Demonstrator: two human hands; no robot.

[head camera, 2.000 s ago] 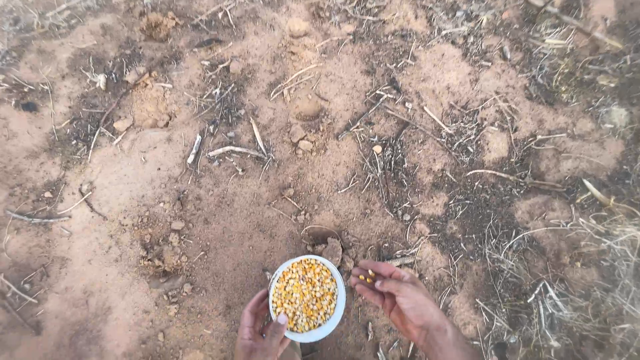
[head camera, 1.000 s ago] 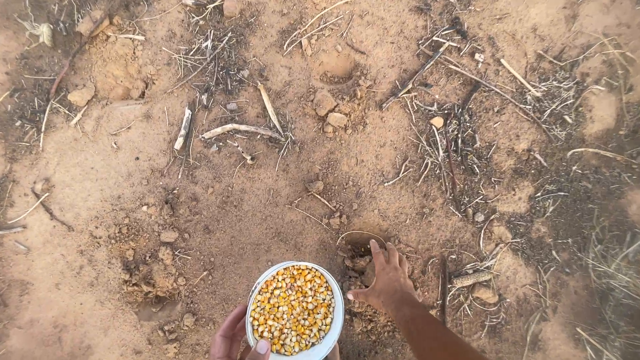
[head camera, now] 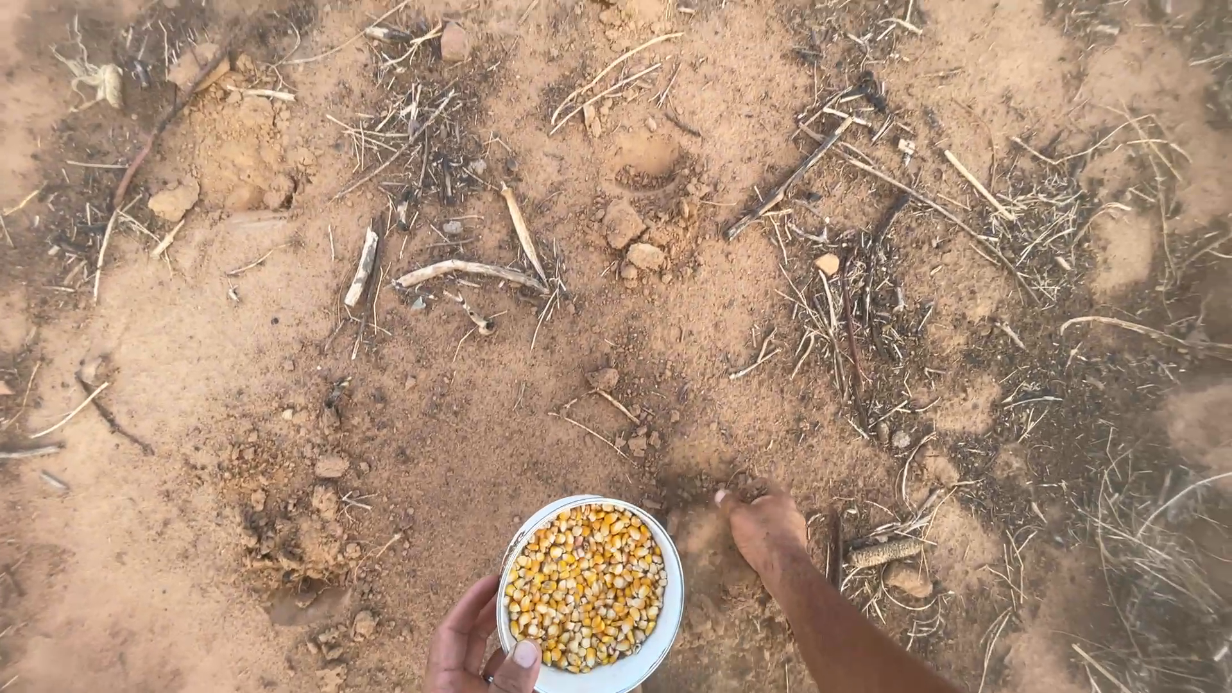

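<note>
My left hand (head camera: pixel 481 647) grips the left side of a round white bowl (head camera: pixel 673 602), its thumb over the rim. Yellow and whitish corn kernels (head camera: pixel 587 587) nearly fill the bowl, which is held at the bottom centre. To the right of the bowl, my right hand (head camera: pixel 763 525) is low against the reddish-brown soil (head camera: pixel 712 568), fingers bent toward the ground. The thumb shows, but the other fingertips are hidden, so whether they hold anything cannot be told.
A small hollow (head camera: pixel 647 159) with clods beside it lies at the upper centre, and another hollow (head camera: pixel 306 602) at the lower left. Dry sticks (head camera: pixel 472 273) lie ahead. A corn cob (head camera: pixel 885 551) and dry stalks are right of my right forearm.
Two seconds ago my right hand held a few kernels beside the bowl; one second ago it was spread over a hole in the soil. Now its fingers are bent at the ground, and the hole no longer shows plainly.
</note>
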